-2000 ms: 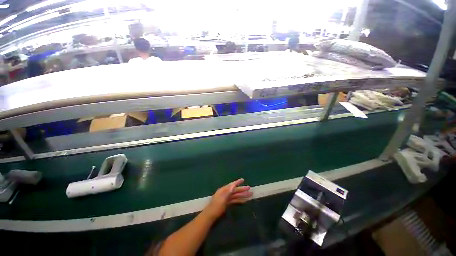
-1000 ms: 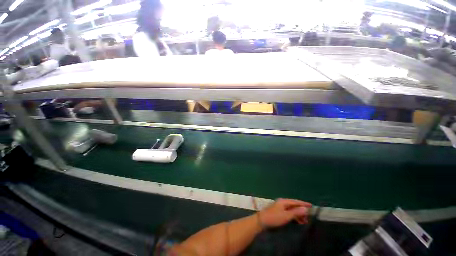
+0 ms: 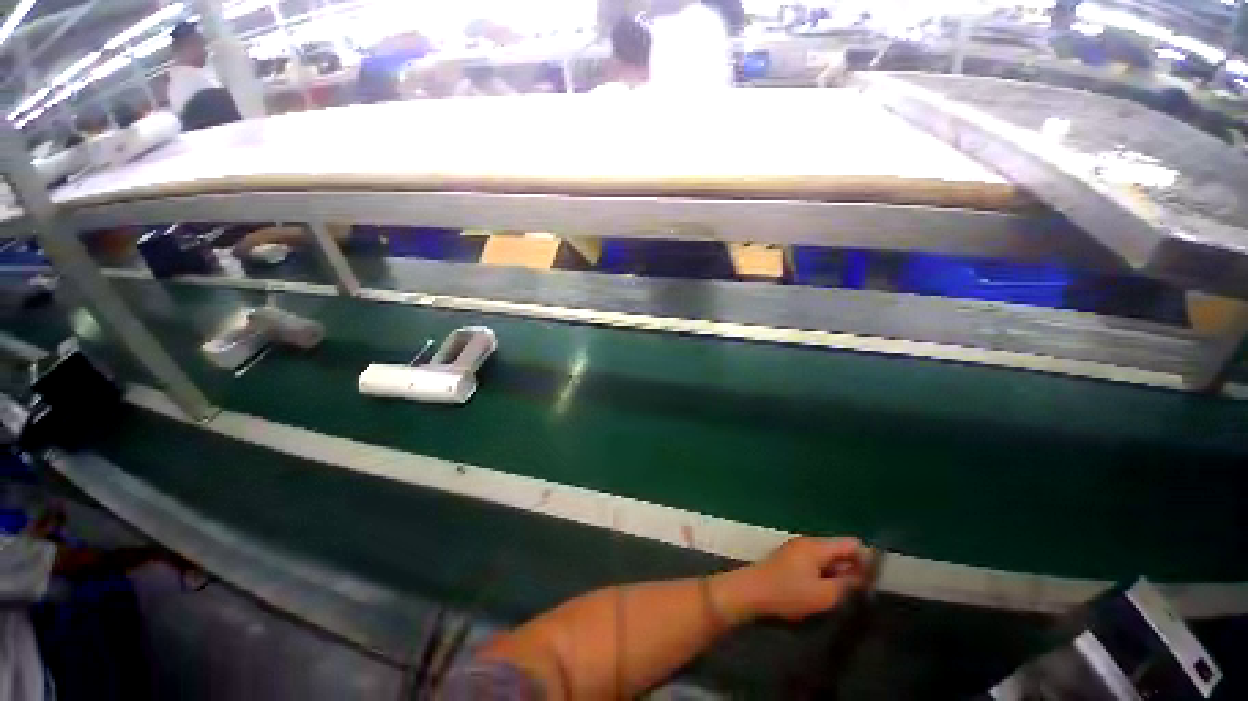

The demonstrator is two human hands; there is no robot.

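My left hand reaches in from the bottom edge over the pale belt rail, its fingers curled. A dark, blurred shape is beside the fingertips; I cannot tell whether the hand holds it. A white appliance housing with a loop handle lies on the green belt, left of my hand and apart from it. A second white housing lies farther left. The black-and-white screw feeder is at the lower right, cut off by the bottom edge. My right hand is not in view.
The green conveyor belt crosses the view, with a pale rail along its near side. An overhead shelf on metal posts stands over its far side. A dark box is at left. People are at left and in the background.
The view has turned left since the oldest frame, so the feeder shows farther right. My left hand's fingers were spread two seconds ago and are now curled.
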